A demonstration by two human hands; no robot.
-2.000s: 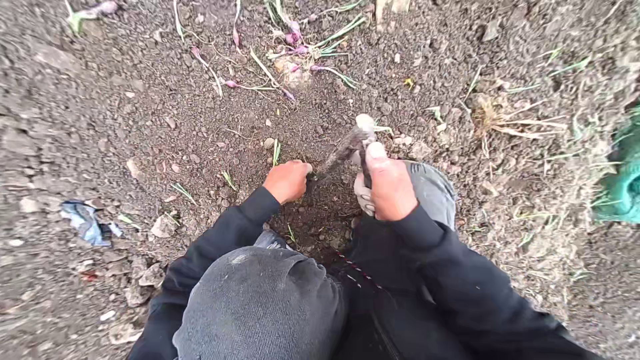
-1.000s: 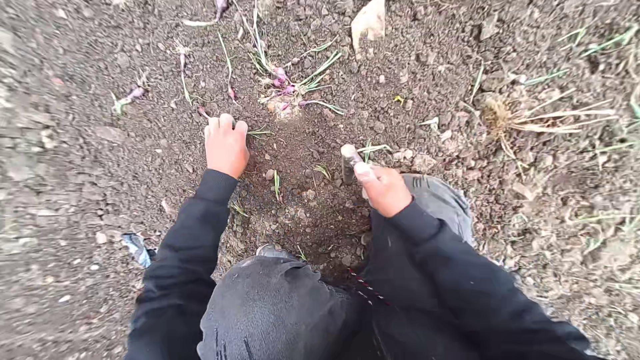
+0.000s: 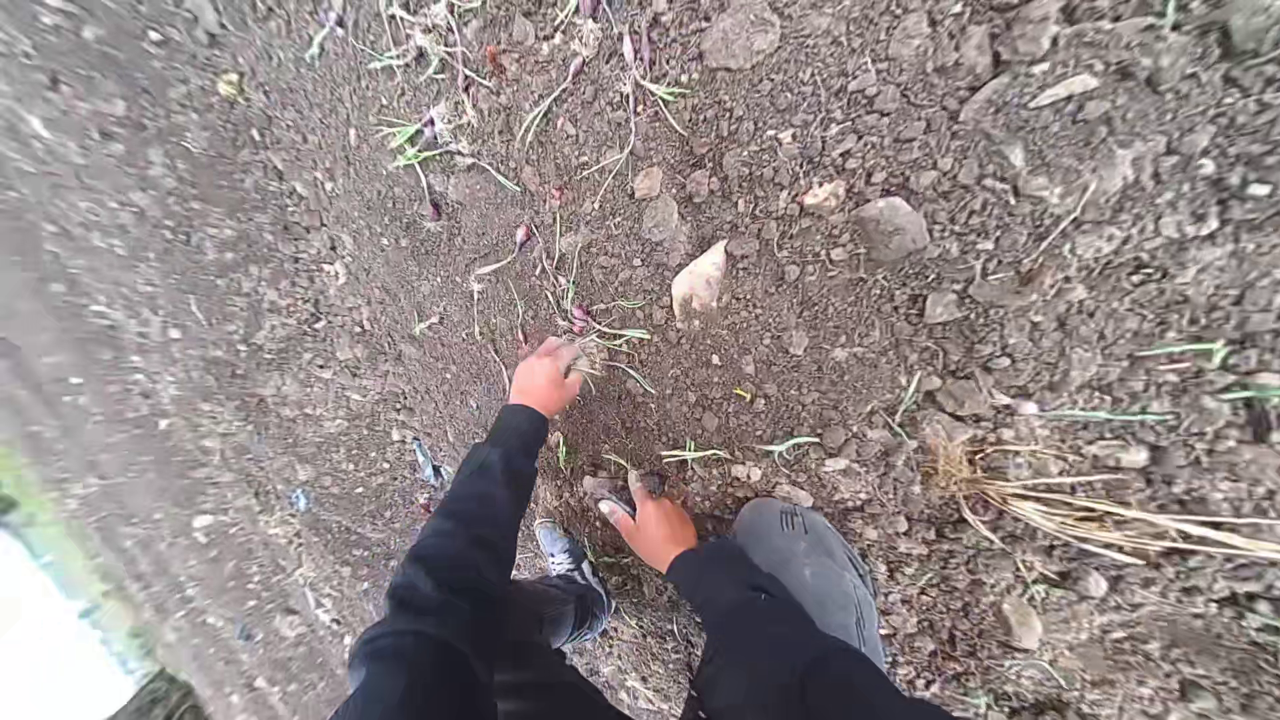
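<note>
My left hand (image 3: 546,376) reaches to a small pile of sprouted red onions (image 3: 580,318) on the soil, its fingers bent at the pile's lower left edge; what they touch is hidden. Lower and to the right, my right hand (image 3: 655,522) is closed around the handle of a hand tool (image 3: 608,490), whose far end is low at the soil and mostly hidden. Just beyond it, a few green shoots (image 3: 693,453) stick out of the ground. More loose sprouted onions (image 3: 428,128) lie scattered farther up.
A pale stone (image 3: 700,280) lies right of the onion pile, with a larger grey stone (image 3: 890,228) beyond. Dry straw (image 3: 1080,505) spreads at the right. My shoe (image 3: 570,560) and grey-clad knee (image 3: 815,570) are close below. A bluish scrap (image 3: 428,462) lies at left.
My left hand has gone from low beside the tool, out to the left and then to the onion pile. My right hand keeps the tool. The view has shifted strongly and shows more ground ahead.
</note>
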